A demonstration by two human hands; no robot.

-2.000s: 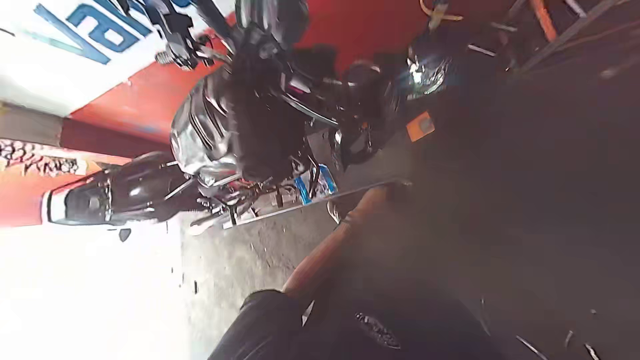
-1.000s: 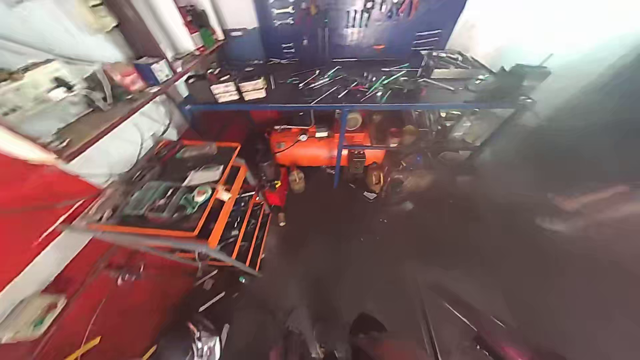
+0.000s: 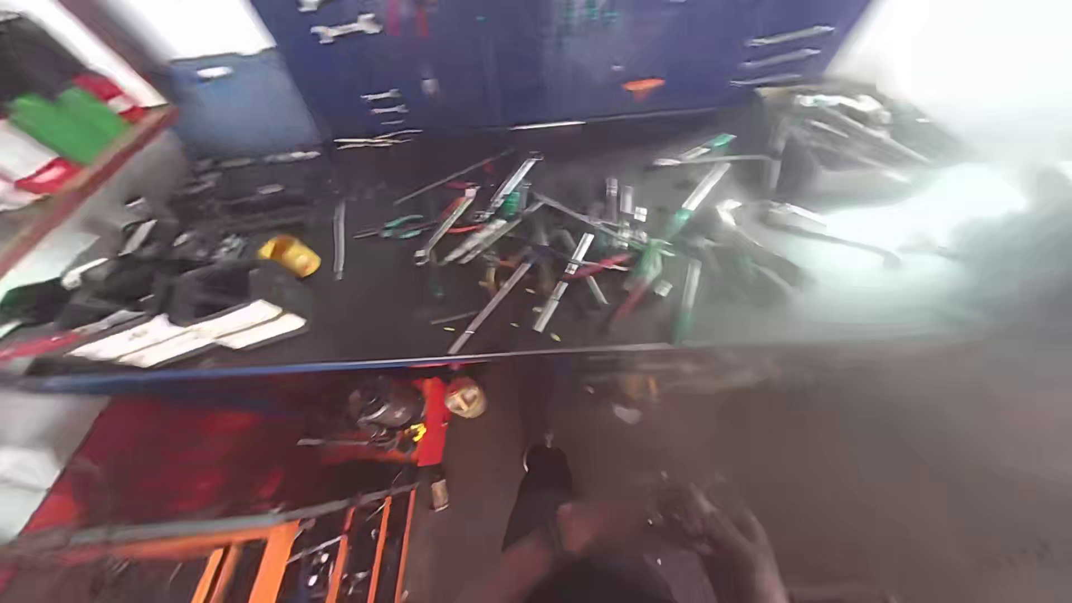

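My left hand (image 3: 586, 523) is a blurred shape low in the view, below the workbench's front edge; its fingers do not show clearly. To its right, a dark, smeared shape (image 3: 712, 528) appears to be my right hand, and what it may hold cannot be made out. Beyond them stands the dark workbench (image 3: 377, 310) with a blue front edge. Wrenches, pliers and a screwdriver (image 3: 565, 280) lie heaped on its middle. A yellow cup-like thing (image 3: 291, 255) and pale boxes (image 3: 193, 335) are at its left.
An orange-framed tool cart (image 3: 272, 561) stands at lower left. Under the bench are a red object (image 3: 432, 419) and a round-ended part (image 3: 466, 398). Behind rises a blue tool board (image 3: 519, 67) with wrenches. A shelf (image 3: 92, 180) juts in at upper left, and a metal tray (image 3: 829, 151) sits at the bench's right.
The view has swung from the motorcycle to the workbench and come closer to it. My outstretched arm of two seconds ago has left the motorcycle's side.
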